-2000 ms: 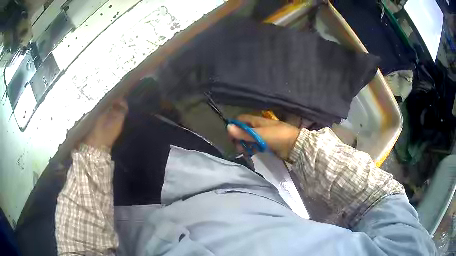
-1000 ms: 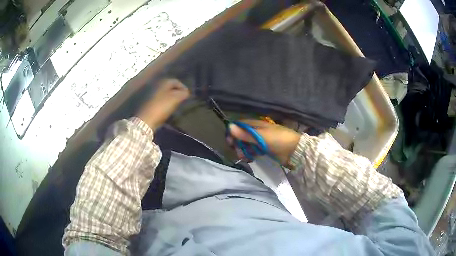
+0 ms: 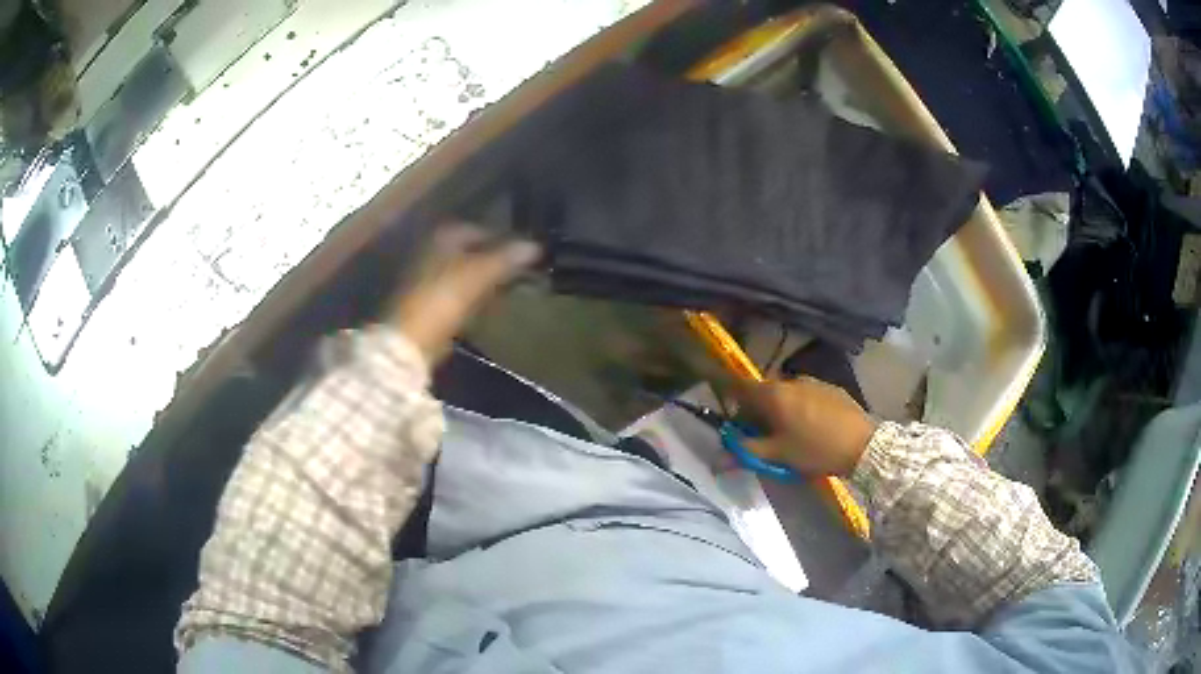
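A stack of dark grey cut pieces (image 3: 751, 198) lies over the pale bin, with several layered edges along its near side. My left hand (image 3: 461, 283) is blurred at the left end of the stack's near edge; whether its fingers grip the cloth cannot be told. My right hand (image 3: 810, 428) holds the scissors (image 3: 761, 456) by their blue handles at the bin's near rim, with the dark blades pointing left. More dark cloth (image 3: 507, 391) lies at my lap, partly hidden by my left arm and the light blue clothing.
The pale bin with a yellow-orange rim (image 3: 1008, 290) is under the stack at the right. The worn, chipped white table (image 3: 303, 171) runs along the upper left. A white sheet or strip (image 3: 757, 511) lies beside my lap. Dark cloth (image 3: 1120, 250) is heaped at the far right.
My left hand has moved right and up from the cloth at the left to the stack's near edge. My right hand has moved right and down with the scissors, away from the stack.
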